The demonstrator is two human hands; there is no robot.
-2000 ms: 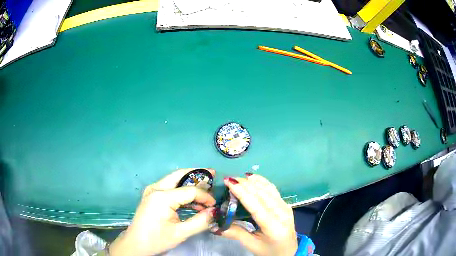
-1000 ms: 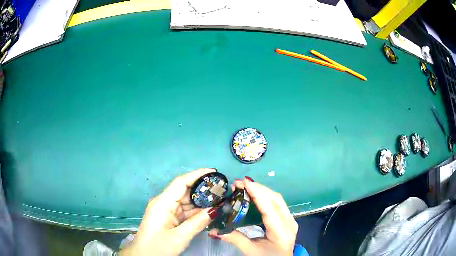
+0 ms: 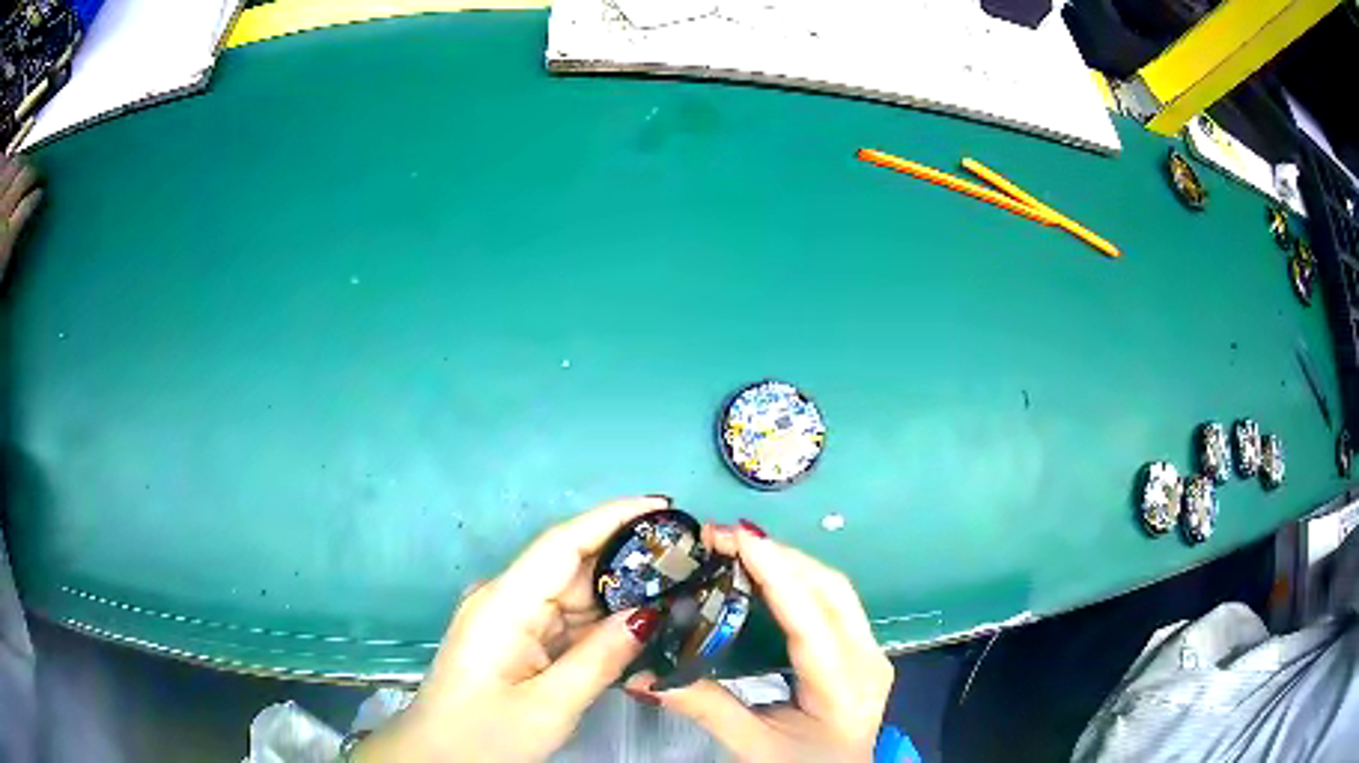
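My left hand [image 3: 522,634] grips a round black-rimmed inner module [image 3: 651,564], its component face turned up. My right hand [image 3: 805,641] grips a second round part, a watch case [image 3: 711,623], tilted, with a blue glint on its edge. The two parts touch or nearly touch at the front edge of the mat; fingers hide their join. Another inner module [image 3: 772,434] lies face up on the mat beyond my hands. A small white scrap [image 3: 833,522] lies near my right fingers.
Two orange sticks [image 3: 991,194] lie crossed at back right. Several modules [image 3: 1163,498] lie at right, with watch cases [image 3: 1186,179] and a black tray [image 3: 1331,239] beyond. A white board [image 3: 835,60] is at the back. Another person's hand [image 3: 15,206] shows at far left, a grey sleeve [image 3: 1252,693] at right.
The view has shifted, so the mat's things sit further right. My left hand has turned its module face up beside the part in my right hand. Another person's hand has appeared at far left.
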